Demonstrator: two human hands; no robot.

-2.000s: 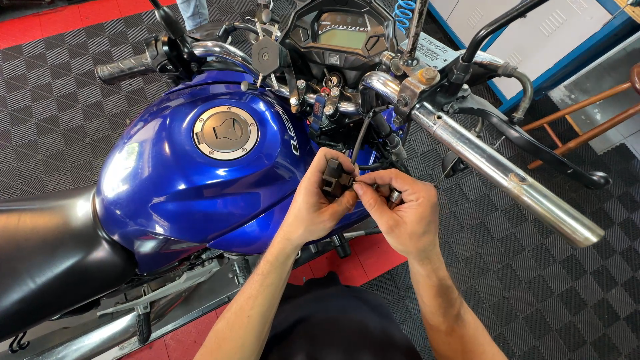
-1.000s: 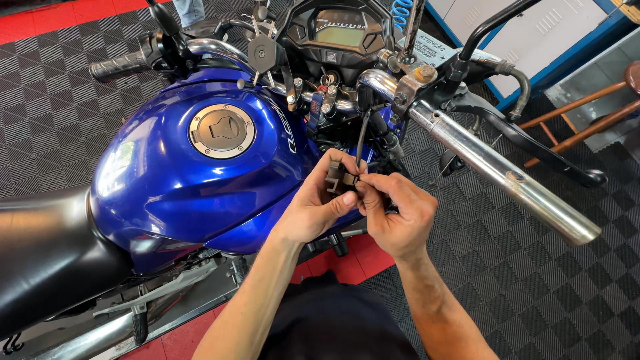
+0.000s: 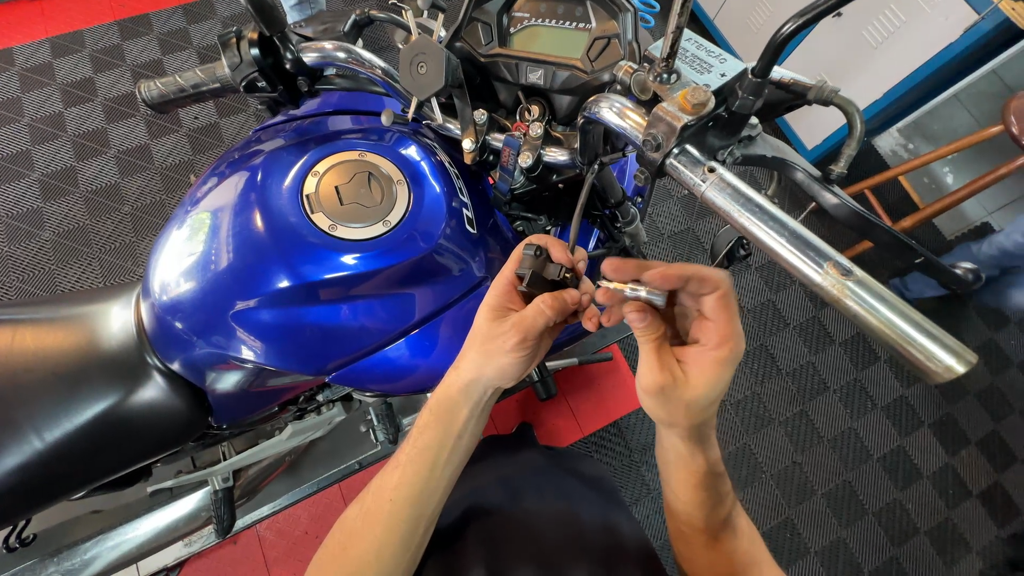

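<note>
My left hand (image 3: 524, 324) grips a small black plastic housing (image 3: 544, 272), likely a handlebar switch part, with a black cable (image 3: 582, 210) running up from it toward the handlebar. Close by on the right, my right hand (image 3: 688, 336) holds a small shiny metal cylinder (image 3: 640, 293) between thumb and fingers, slightly blurred. Both hands are beside the blue fuel tank (image 3: 320, 272) of a motorcycle. Past them to the right, the bare chrome handlebar end (image 3: 832, 272) has no grip on it.
Above the hands are the instrument cluster (image 3: 552, 36) and the ignition key (image 3: 530, 110). A phone mount (image 3: 424, 68) stands on the bar. The brake lever (image 3: 848, 208) reaches right, near a wooden stool (image 3: 928, 192). Part of another person's clothed leg (image 3: 992, 260) shows at the right edge.
My right hand has moved away from the black housing, and a shiny metal cylinder now shows in its fingers. My left hand still holds the housing.
</note>
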